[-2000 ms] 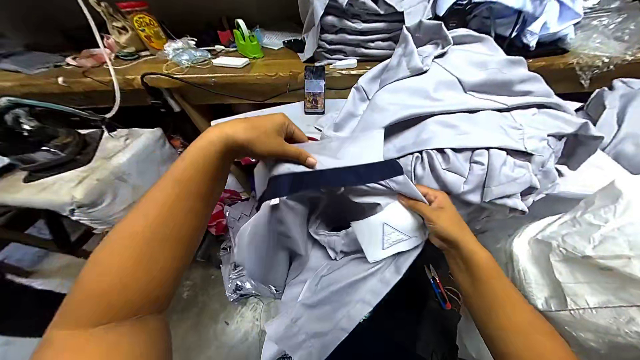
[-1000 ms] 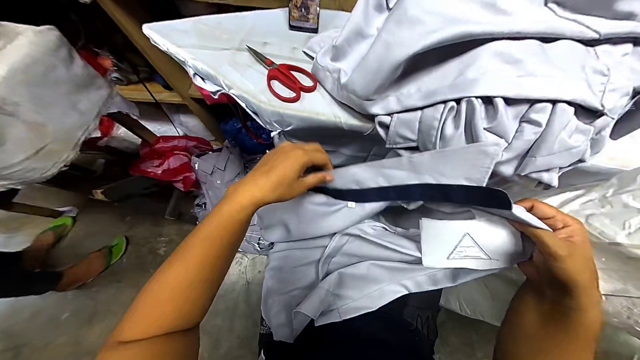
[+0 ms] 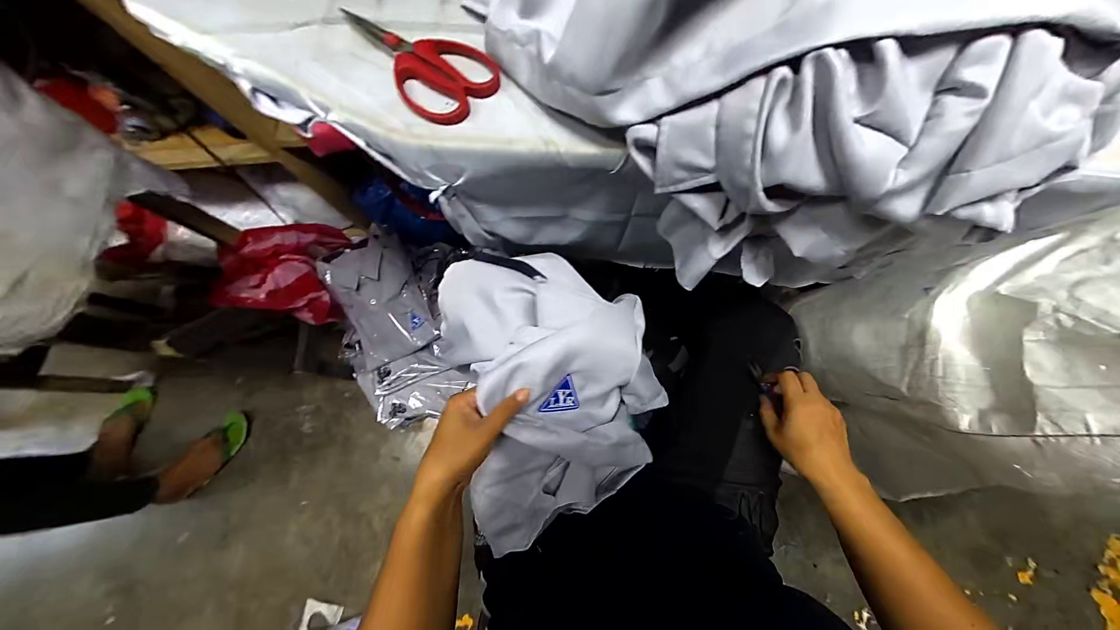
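Observation:
My left hand [image 3: 472,435] pinches a light grey shirt [image 3: 569,350] that lies bunched over my lap, a blue triangular embroidered patch [image 3: 560,395] showing beside the thumb. On my dark-trousered thigh, my right hand [image 3: 805,420] has its fingers closed around small thread snips [image 3: 768,385], mostly hidden by the fingers. Red-handled scissors [image 3: 442,74] lie on the white-covered table [image 3: 289,52], above the shirt in view. A pile of grey garments [image 3: 840,114] hangs over the table's edge.
Folded grey shirts in clear plastic [image 3: 385,306] lie left of my lap, near a red plastic bag [image 3: 280,271]. At the far left are another person's feet in green sandals [image 3: 229,436]. A large plastic-wrapped bundle [image 3: 962,341] stands to the right.
The shirt has been lowered to my lap, and its patch now faces up. My right hand has let go of the shirt and moved to the snips on my thigh. The view has tilted down.

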